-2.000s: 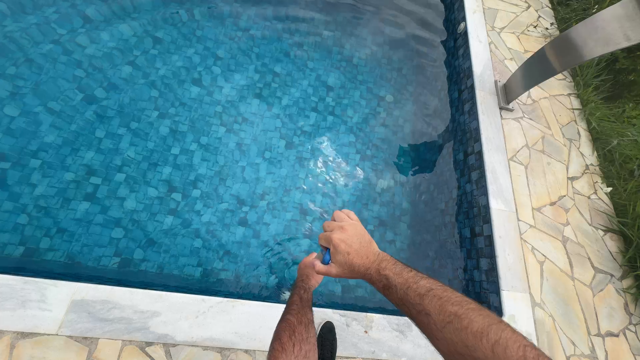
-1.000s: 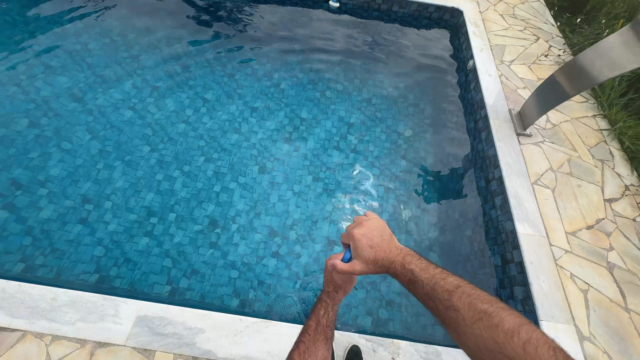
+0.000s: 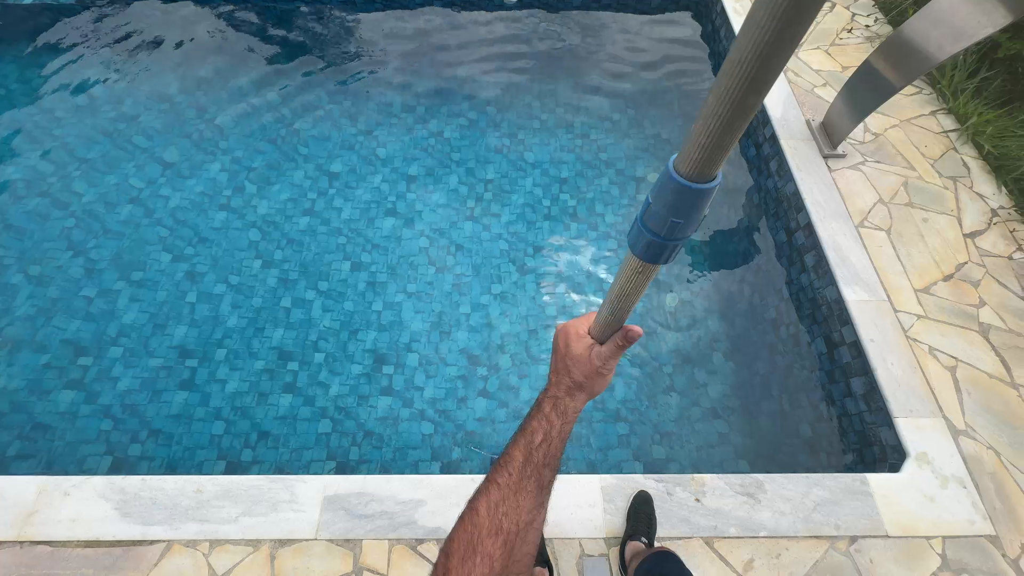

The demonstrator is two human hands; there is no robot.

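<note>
My left hand (image 3: 582, 356) is closed around the lower tube of a ribbed telescopic pole (image 3: 628, 298), over the pool water (image 3: 384, 264). Above that hand a blue plastic locking collar (image 3: 674, 210) joins the thin tube to a thicker one, which slants up to the right and out of the top of the view. The pole's lower end past my hand is hidden. My right hand does not show.
White marble coping (image 3: 400, 504) borders the pool, with irregular stone paving (image 3: 952, 240) beyond it. A curved stainless steel fixture (image 3: 888, 72) stands at the right near grass (image 3: 984, 104). My dark shoe (image 3: 639, 520) rests on the near coping.
Both hands were together at a blue part before. Now the blue collar and thick tube rise well above my left hand, and my right hand has left the view.
</note>
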